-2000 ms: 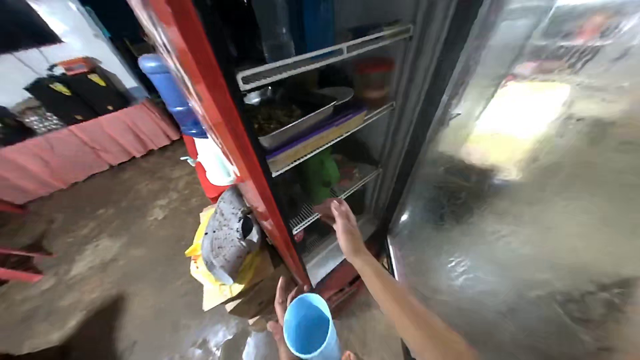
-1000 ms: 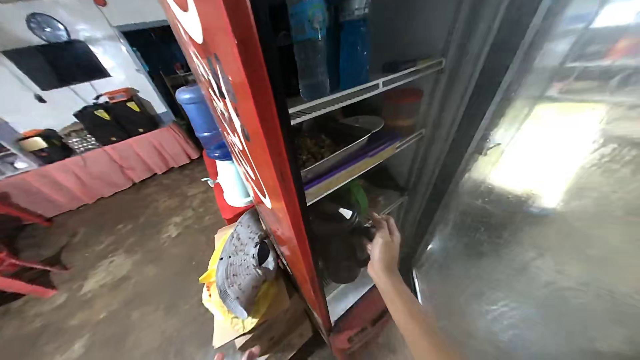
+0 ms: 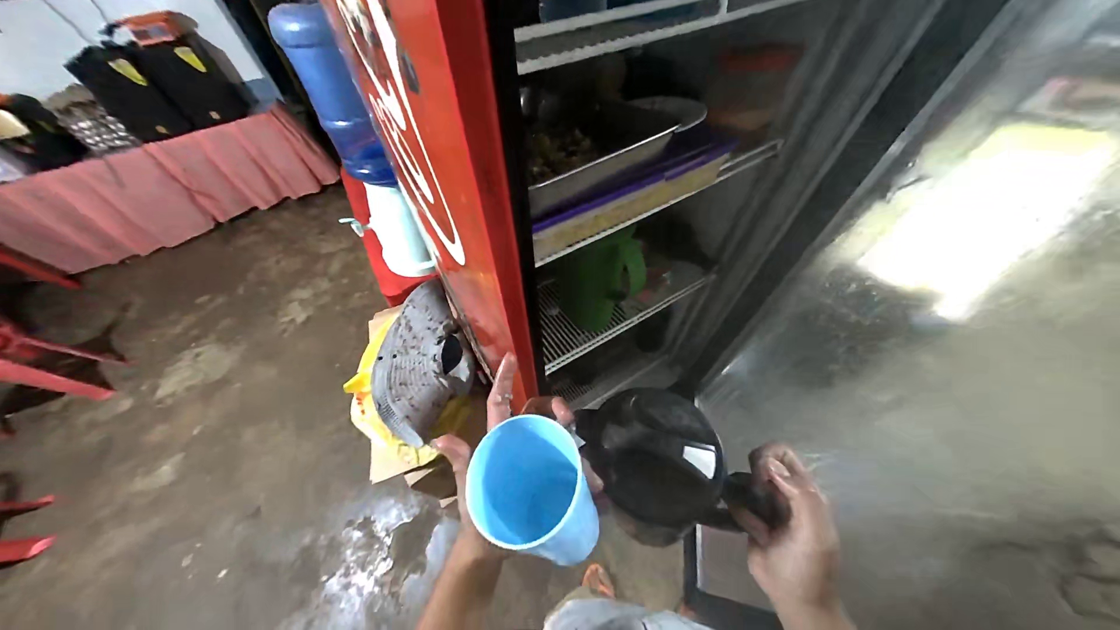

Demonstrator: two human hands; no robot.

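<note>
My left hand (image 3: 477, 503) is around the far side of a light blue plastic cup (image 3: 534, 490), whose open mouth faces up and looks empty. In my right hand (image 3: 792, 534) is the handle of a dark lidded pitcher (image 3: 656, 459), held just right of the cup. The pitcher's spout side is close to the cup and to my left fingers; whether they touch I cannot tell. Behind both stands an open red drinks fridge (image 3: 490, 219), with a green pitcher (image 3: 599, 280) on a lower wire shelf.
A metal tray of food (image 3: 604, 166) sits on a purple-lidded container (image 3: 630, 206) in the fridge. The open glass door (image 3: 919, 420) is at right. Left of the fridge are a grey perforated plastic piece (image 3: 420, 367), a blue water bottle (image 3: 332, 87) and red chairs (image 3: 52, 376).
My right hand was reaching into the fridge and now holds the dark pitcher outside it, beside the cup. The green pitcher on the shelf shows more fully.
</note>
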